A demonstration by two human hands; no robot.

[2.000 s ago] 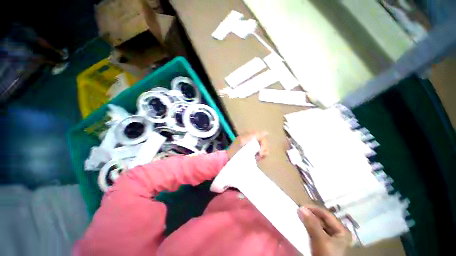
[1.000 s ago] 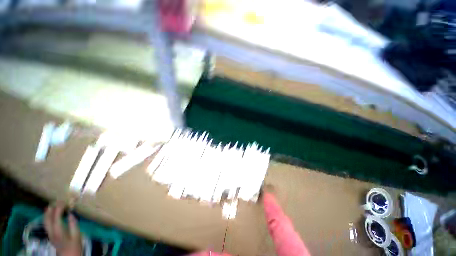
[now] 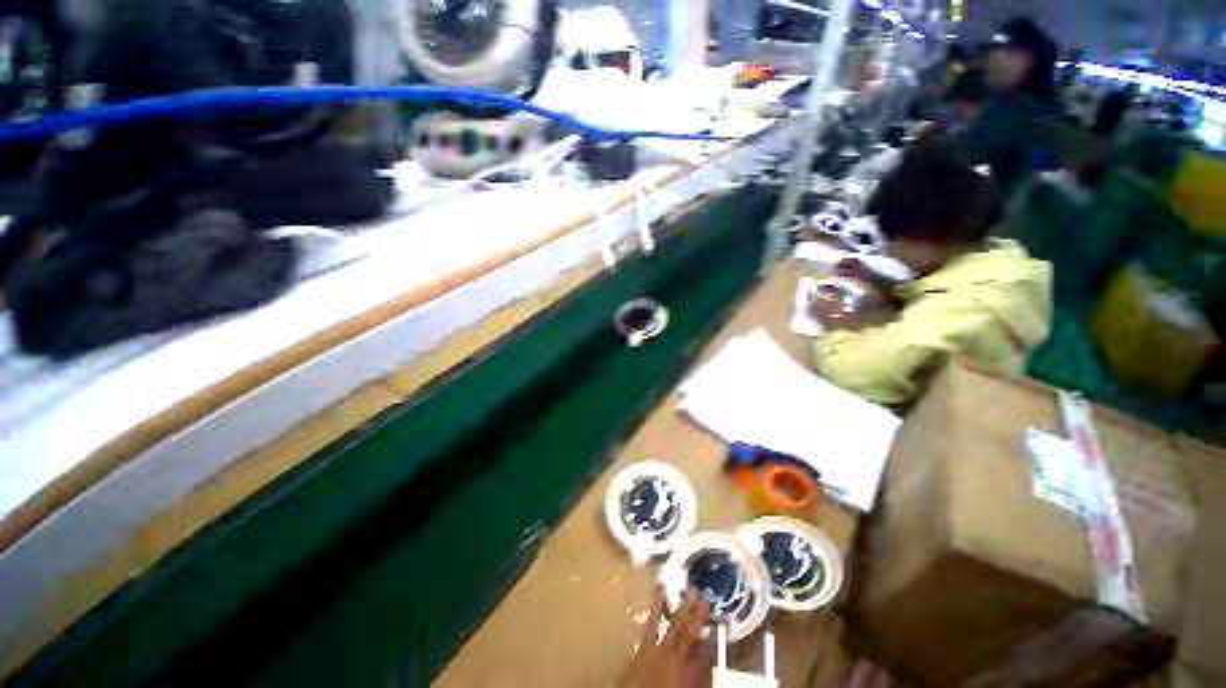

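Three white ring heads with dark shiny centres lie on the brown bench: one at the left (image 3: 651,505), one at the right (image 3: 804,562), and one lower middle (image 3: 721,575). A blurred hand, seemingly my left hand (image 3: 672,651), is at the lower middle ring's lower left edge; its grip is unclear. The pronged end of a white lamp body (image 3: 746,676) shows at the bottom edge, its two prongs pointing up, the rest cut off. My right hand is not visible.
A green conveyor (image 3: 403,518) carries another ring (image 3: 641,319). An orange tape roll (image 3: 784,487) with blue holder and white sheets (image 3: 803,417) lie beyond the rings. A large carton (image 3: 1008,497) stands at right. A person in a yellow top (image 3: 941,323) sits farther along the bench.
The view has swung right, away from the row of bodies and the green crate to the rings. A hand is now at the rings, and a pronged body end has appeared below them.
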